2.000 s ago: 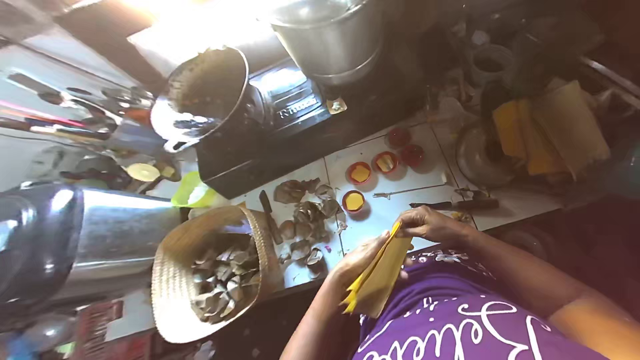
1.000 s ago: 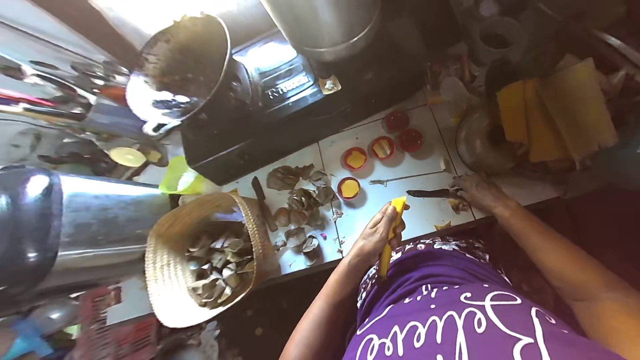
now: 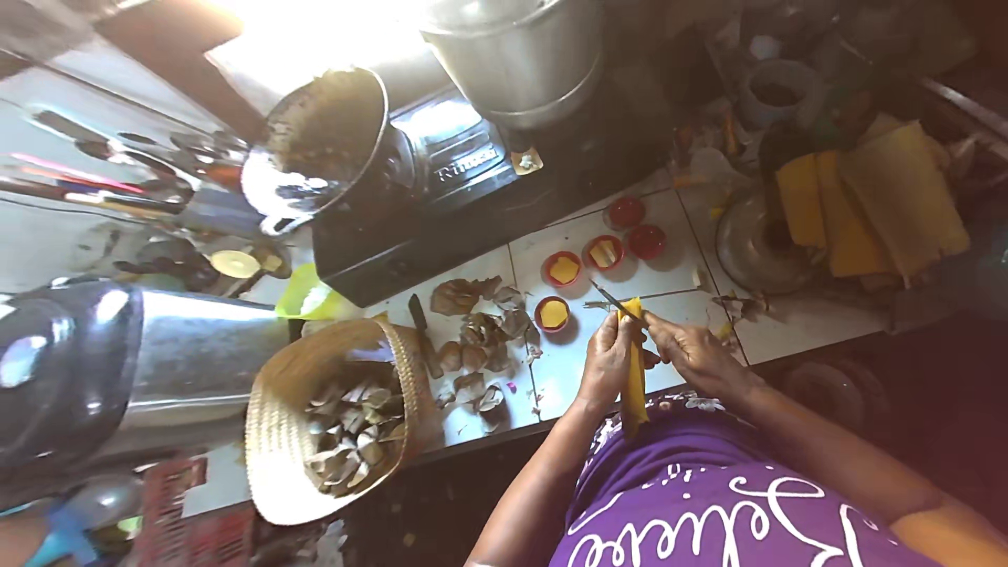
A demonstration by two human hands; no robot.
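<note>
My left hand grips a folded yellow sheet that hangs down against the purple shirt. My right hand holds a knife, its blade lying across the top end of the sheet. On the white tiled counter just beyond are small red cups, several with yellow pieces in them and two showing only red. Dry brown husks or leaves lie left of the cups, beside another knife with a dark handle.
A woven basket with dried pieces stands at the left. Behind are a gas stove, a wok and a large metal pot. More yellow sheets rest on a round metal vessel at the right.
My right hand was on the sheet, then reached to the knife on the counter. Now it has brought the knife left to the sheet in my left hand.
</note>
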